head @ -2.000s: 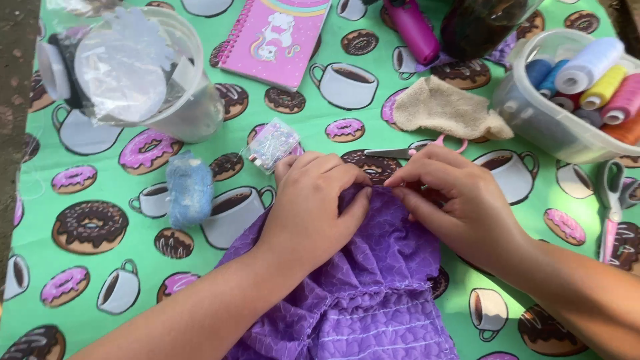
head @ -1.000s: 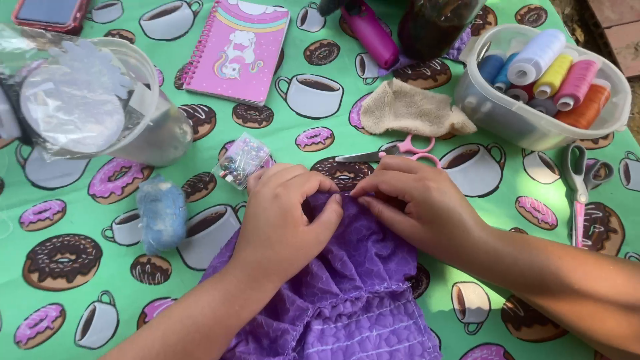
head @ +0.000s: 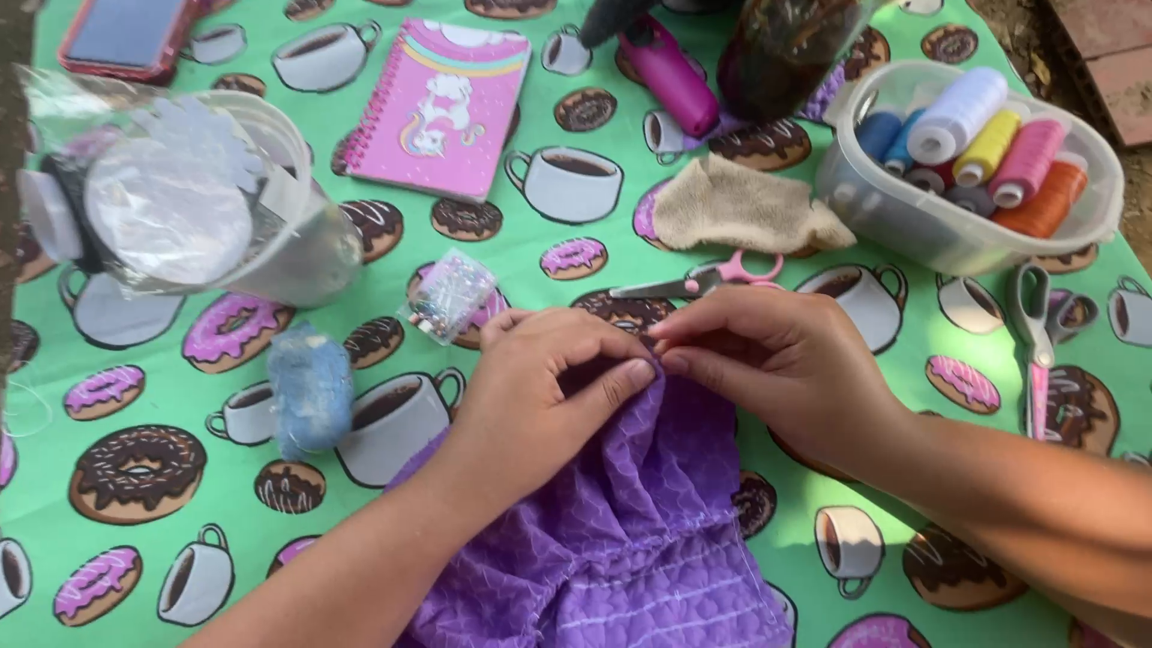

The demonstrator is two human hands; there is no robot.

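A gathered purple cloth (head: 630, 531) with rows of pale stitching lies at the bottom middle. My left hand (head: 558, 387) pinches its upper edge between thumb and fingers. Close beside it, my right hand (head: 774, 360) has thumb and forefinger together at the same edge; whether a needle is between them is too small to tell. Pink-handled scissors (head: 697, 279) lie just beyond my fingers, partly hidden. A small clear packet of beads or pins (head: 453, 295) rests past my left hand, and a blue fuzzy bundle (head: 310, 391) lies left of it.
Thread spools fill a plastic tub (head: 972, 247) at right, near grey-handled scissors (head: 1035, 342). A beige cloth scrap (head: 747, 207), pink notebook (head: 441, 108), magenta bottle (head: 670, 81) and dark jar (head: 783, 54) stand or lie farther back. At left are a clear container (head: 315, 252) and a phone (head: 126, 31).
The fingertips of both hands stay close together at the purple cloth's upper edge. The view has shifted, bringing the phone into sight.
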